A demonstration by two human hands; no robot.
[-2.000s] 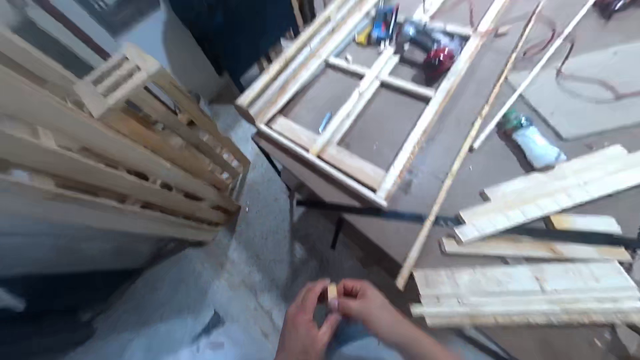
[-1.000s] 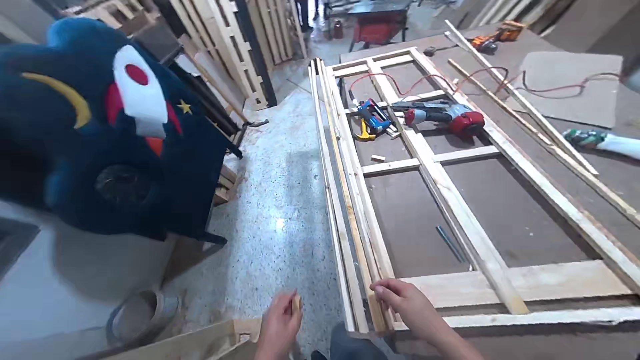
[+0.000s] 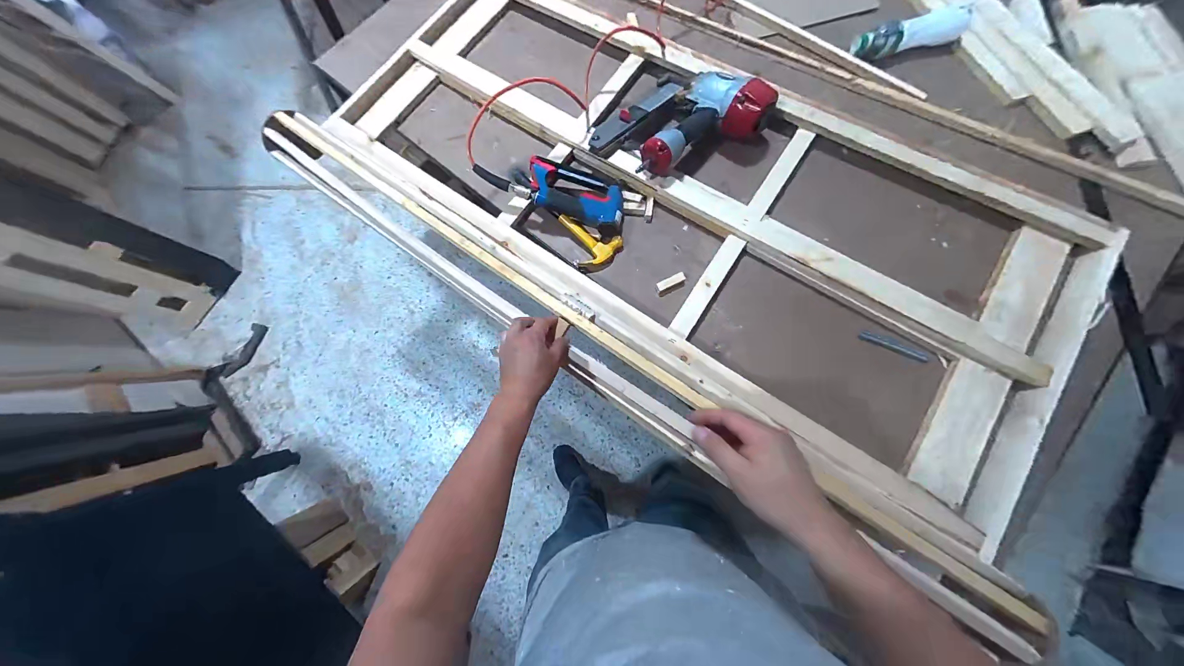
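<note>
My left hand (image 3: 532, 356) is shut on a small wooden block (image 3: 561, 327), held against the long wooden strips at the near side of a wooden frame (image 3: 740, 218). Farther right along the same strips (image 3: 638, 393), my right hand (image 3: 747, 453) has its thumb and forefinger at a strip's edge; whether they grip it is unclear. A red and grey pneumatic nailer (image 3: 708, 116) lies on the frame. Beside it are a blue and black air blow gun (image 3: 578, 199) with a red hose and a yellow-headed hammer (image 3: 599, 248). A loose wood offcut (image 3: 671, 283) lies on the tabletop.
A dark rod-like piece (image 3: 894, 347) lies inside the frame. Boards (image 3: 1054, 83) and a plastic bottle or bag (image 3: 911, 32) are at the upper right. Wooden structures (image 3: 55, 268) and a dark panel (image 3: 157, 573) stand at the left. Speckled floor (image 3: 398, 351) runs alongside the frame.
My left hand has moved onto the strips with the small block; one second ago it was apart from them, over the floor. The view has turned widely.
</note>
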